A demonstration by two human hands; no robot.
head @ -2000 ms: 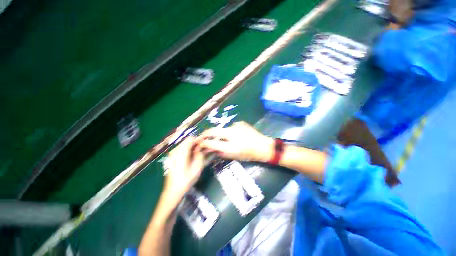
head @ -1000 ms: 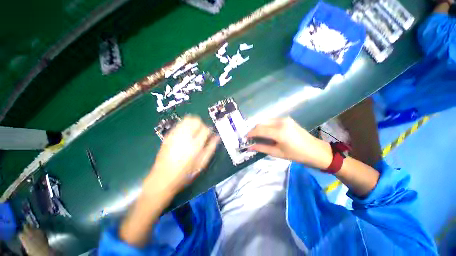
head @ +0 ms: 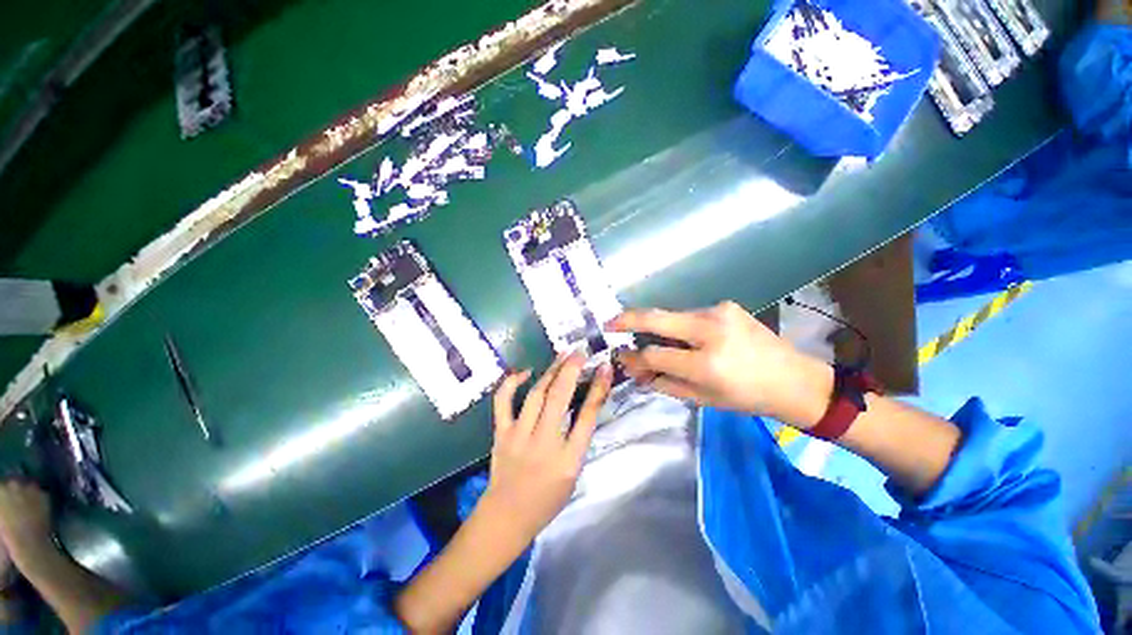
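A silver-white phone frame (head: 566, 275) with a dark central strip lies on the green bench in front of me. My left hand (head: 543, 428) has its fingertips on the near end of this frame. My right hand (head: 714, 360), with a dark red wrist band (head: 847, 402), touches the same end from the right, thumb and fingers close together. The fingers cover that end, and I cannot tell if a small piece is between them. A second phone frame (head: 426, 329) lies to the left, untouched.
Loose white slivers (head: 435, 161) lie near the worn rail (head: 310, 155). A blue bin (head: 776, 89) of white strips stands at the upper right beside more frames (head: 962, 93). A slim tool (head: 188, 387) lies left. Another person's hand (head: 25, 519) is at the lower left. The belt carries a frame (head: 202, 82).
My left hand has moved right, from beside the left frame to the near end of the right frame. The left frame is now uncovered. My right hand stays at the right frame's near end.
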